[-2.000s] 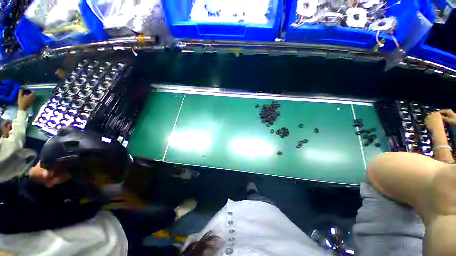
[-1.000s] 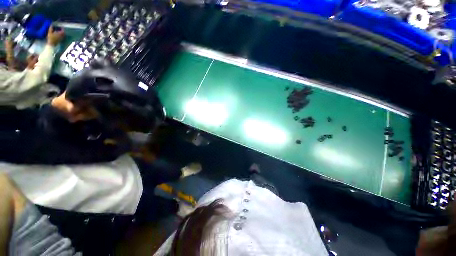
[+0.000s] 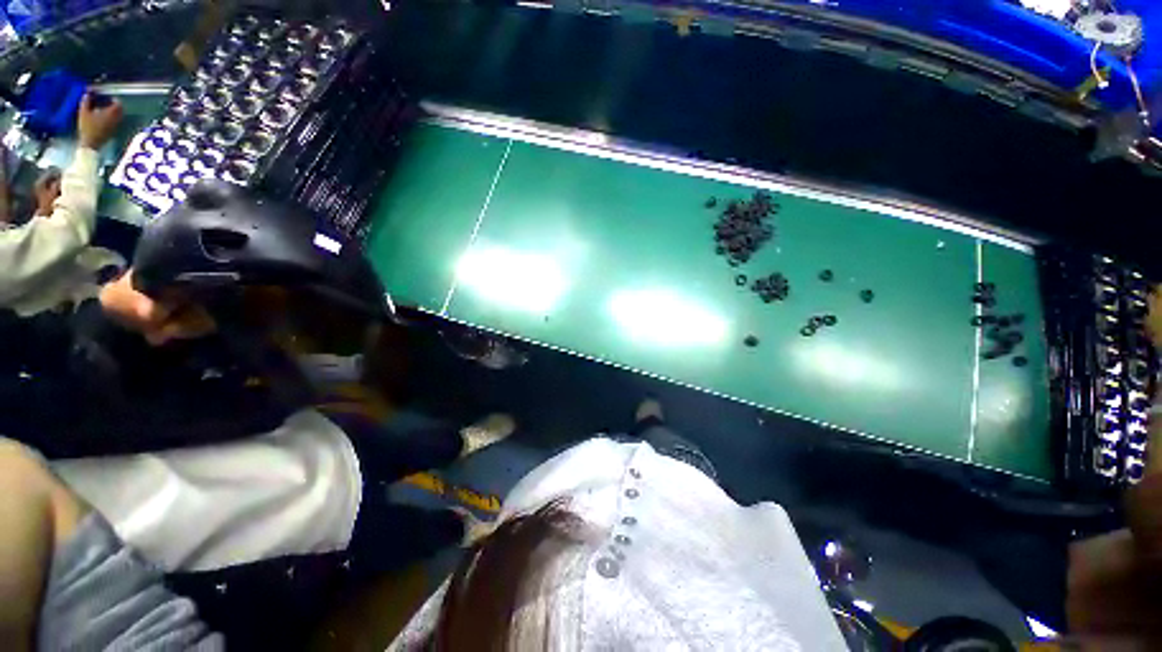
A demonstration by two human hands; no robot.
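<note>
My left hand is out of the picture; only my bent bare arm and grey sleeve show at the lower left edge. At the lower right edge is blurred skin, cut off; I cannot tell whether it is my right hand or arm. Small black ring-like parts point(image 3: 744, 231) lie in a loose pile on the green mat point(image 3: 612, 229), with several scattered around it and another group at the mat's right end. A stack of black trays with silvery round parts point(image 3: 236, 108) stands at the left; another tray stack point(image 3: 1121, 369) stands at the right.
A person in dark clothing with a black cap point(image 3: 242, 255) is at the left, near the tray stack. Another person's hand point(image 3: 98, 121) is beyond. Blue bins point(image 3: 892, 32) line the top. A shiny stool base point(image 3: 844, 560) shows below the bench.
The view has turned and shifted, so the mat slants and fewer bins show. My right arm has left its place over the mat's right end; my left arm has entered at lower left.
</note>
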